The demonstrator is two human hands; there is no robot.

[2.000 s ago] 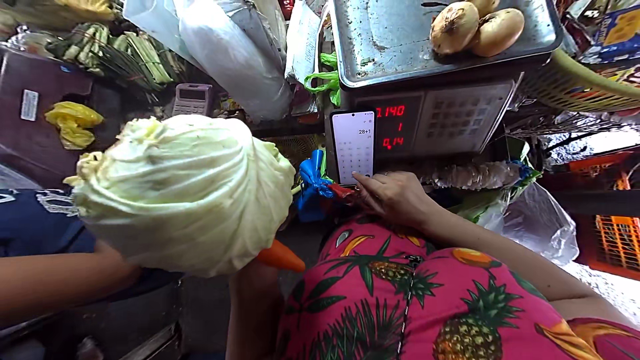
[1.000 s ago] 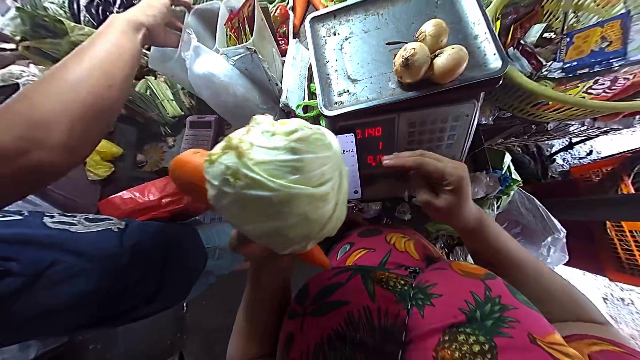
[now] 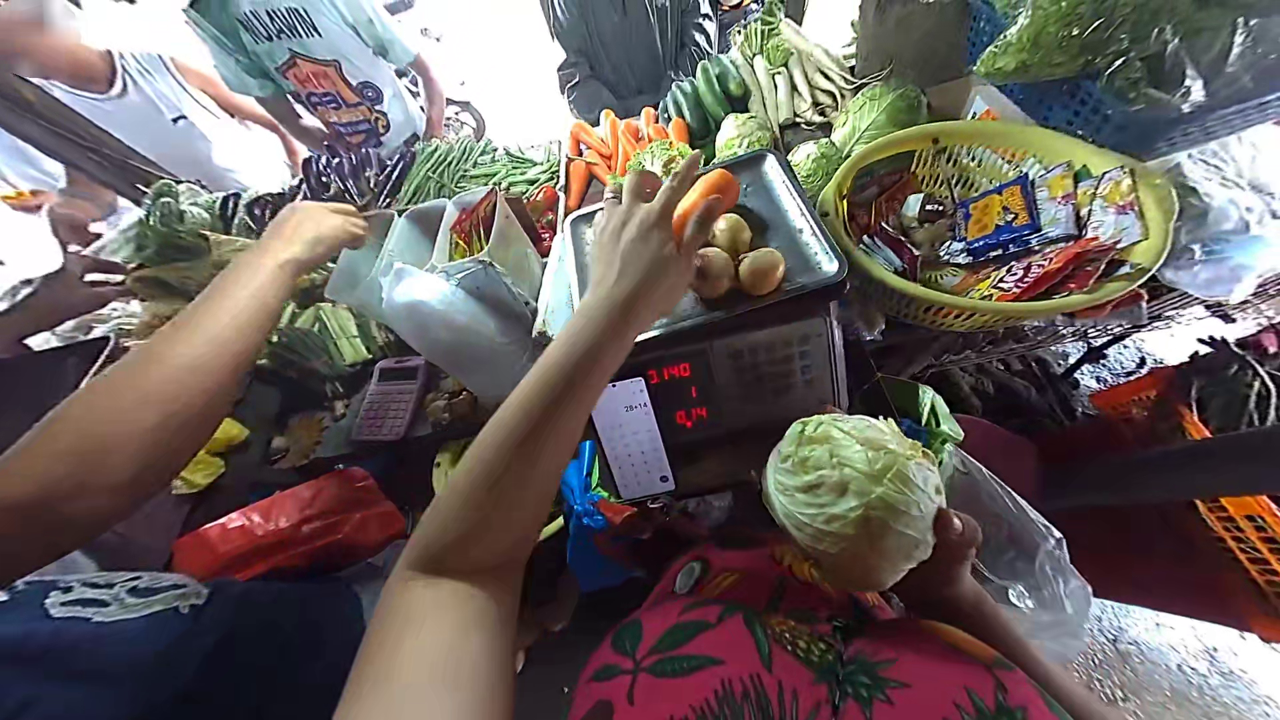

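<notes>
My left hand (image 3: 645,240) is over the metal pan (image 3: 815,235) of a digital scale, its thumb and fingers around an orange carrot (image 3: 718,190). Three peeled-looking onions (image 3: 732,234) lie on the pan, right beside that hand. Lower right, my right hand (image 3: 940,560) holds a pale green cabbage (image 3: 855,500) from its right side, in front of the scale. A smartphone (image 3: 634,440) with a calculator on its screen leans upright against the scale's front, left of the lit red digits (image 3: 685,393). The left palm is hidden from view.
Another person's hand (image 3: 320,232) is at white plastic bags (image 3: 455,300) on the left. A yellow basket (image 3: 1000,310) of packets stands right of the scale. Behind lie carrots (image 3: 600,150), green beans (image 3: 470,165) and radishes (image 3: 790,85). A pink calculator (image 3: 390,400) and red bag (image 3: 290,525) are left.
The cabbage has passed from the left side to my right hand on the right. My left hand has moved up over the pan with the carrot. The view has tilted up.
</notes>
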